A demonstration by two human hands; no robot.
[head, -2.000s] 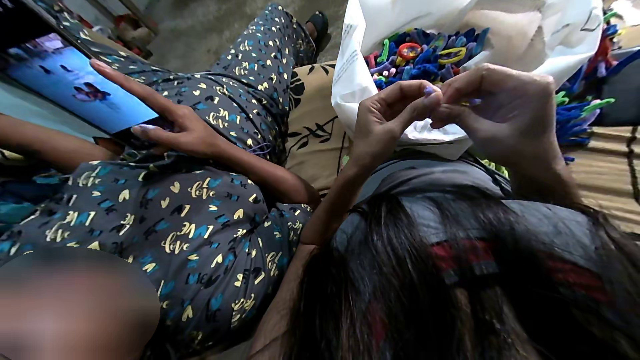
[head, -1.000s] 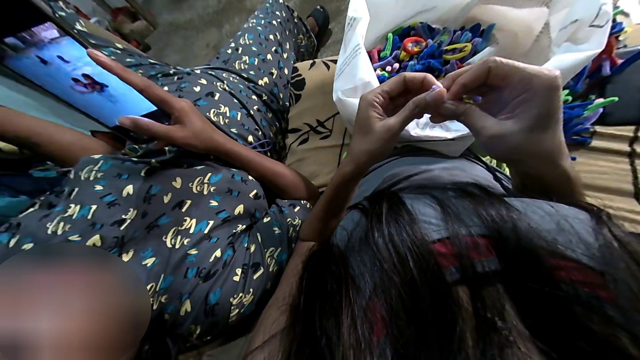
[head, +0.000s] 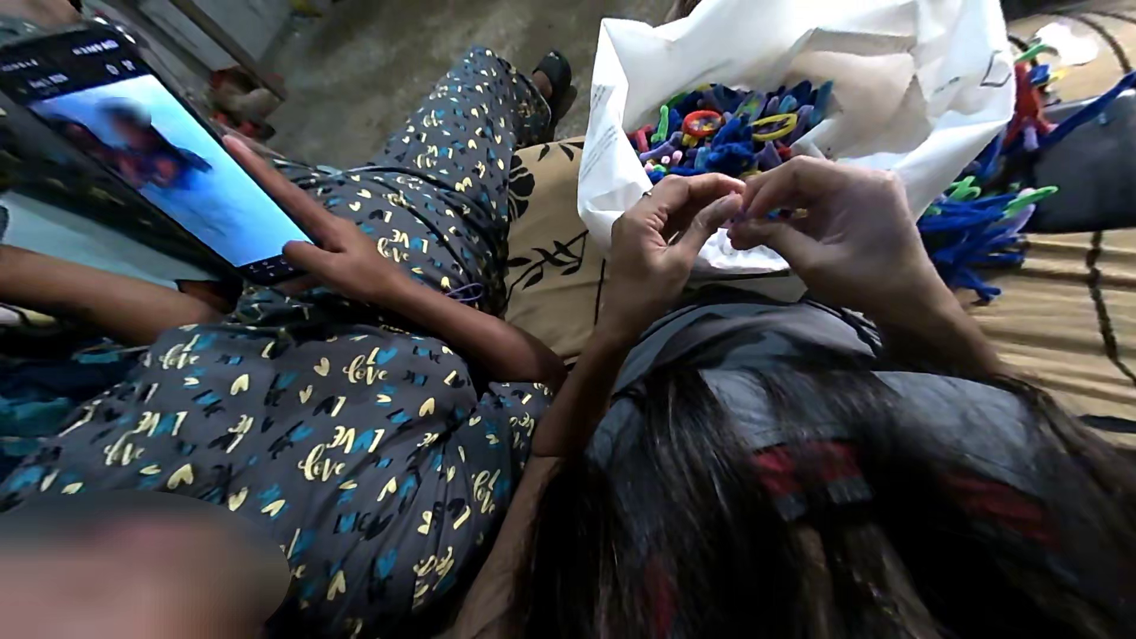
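My left hand [head: 657, 248] and my right hand [head: 843, 240] meet fingertip to fingertip over the near side of a white plastic bag [head: 612, 133]. Pinched between the fingers is a small purple piece [head: 742, 216], mostly hidden, so its kind is unclear. Inside the open bag lies a heap of fuzzy pipe-cleaner pieces [head: 729, 146], chiefly blue, with a red ring [head: 702, 123] and a yellow ring [head: 775, 127] on top. A bundle of blue and green fuzzy stems [head: 972, 235] rests right of my right hand.
At the left, close beside me, sits another person in patterned clothes [head: 337, 417], holding a smartphone [head: 177, 169] and touching its screen. A patterned tan cover [head: 555, 257] lies under the bag. A dark grey object [head: 1087, 169] and red fuzzy stems [head: 1029, 106] are at the right.
The picture on the other person's phone has changed, and the phone now shows larger and nearer. My hands stay together over the bag's near edge, with only small finger movements.
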